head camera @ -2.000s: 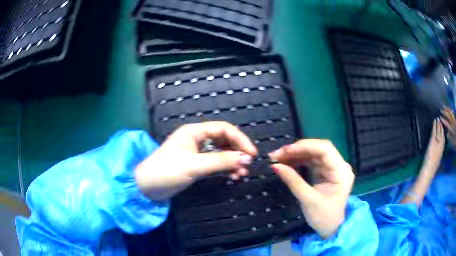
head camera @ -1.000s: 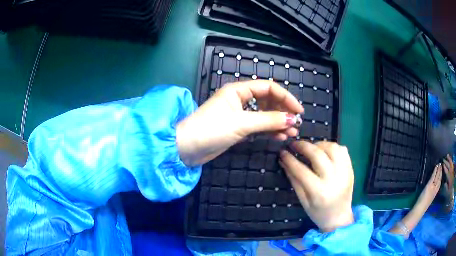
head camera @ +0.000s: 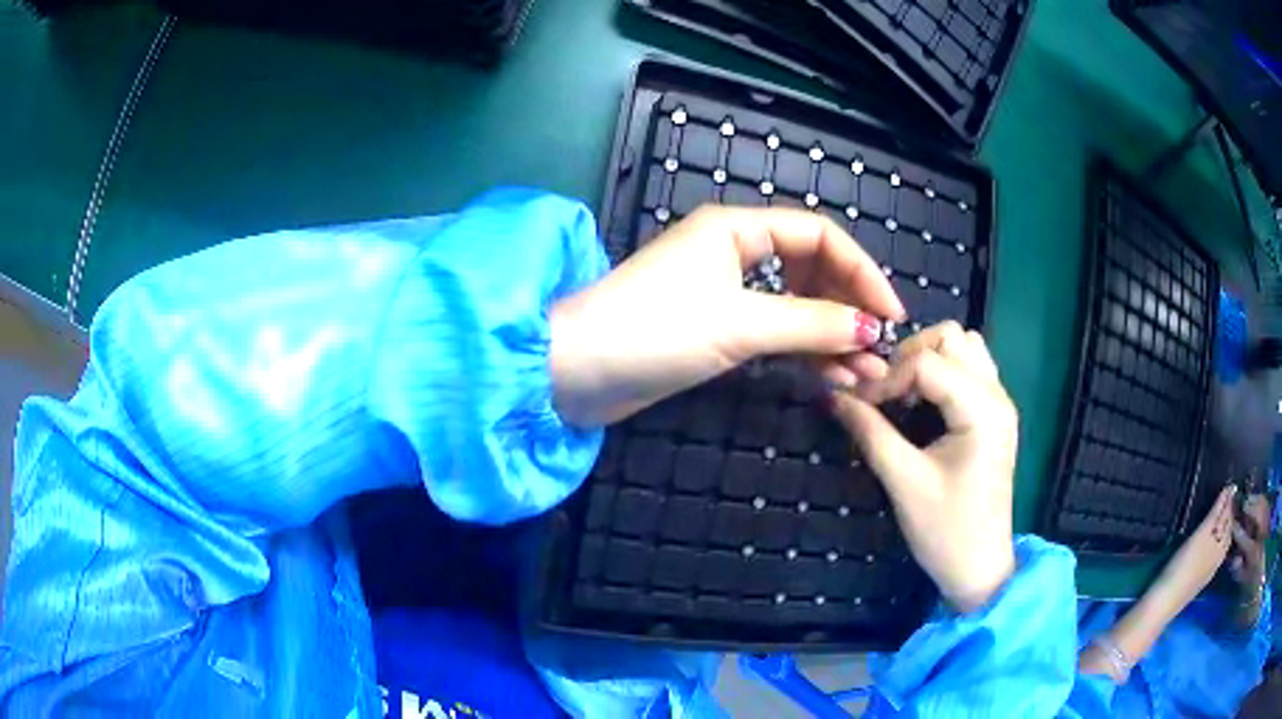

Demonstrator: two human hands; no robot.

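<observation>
My left hand [head camera: 717, 309] is cupped over the middle of a black blister tray [head camera: 675, 492]. It holds a cluster of small silver-and-black components [head camera: 766, 275] in the palm and one component [head camera: 886, 334] at its thumb tip. My right hand [head camera: 942, 443] is beside it, its fingertips close to my left thumb and fingers. Whether a component is between the right fingertips cannot be told. Silver dots fill pockets in the tray's upper rows, and several more sit in the lower rows. The hands hide the tray's middle.
More black trays [head camera: 928, 63] lie askew beyond the working tray. A neighbour's black tray [head camera: 1139, 379] is at the right, with another person's hands [head camera: 1202, 555] near it. A tray stack [head camera: 436, 21] is at the upper left. A black monitor [head camera: 1223, 56] is at the upper right.
The view has shifted, so the tray sits further up and right than a second ago. My right hand has risen from the tray's pockets to my left fingertips. The left hand still holds its cluster.
</observation>
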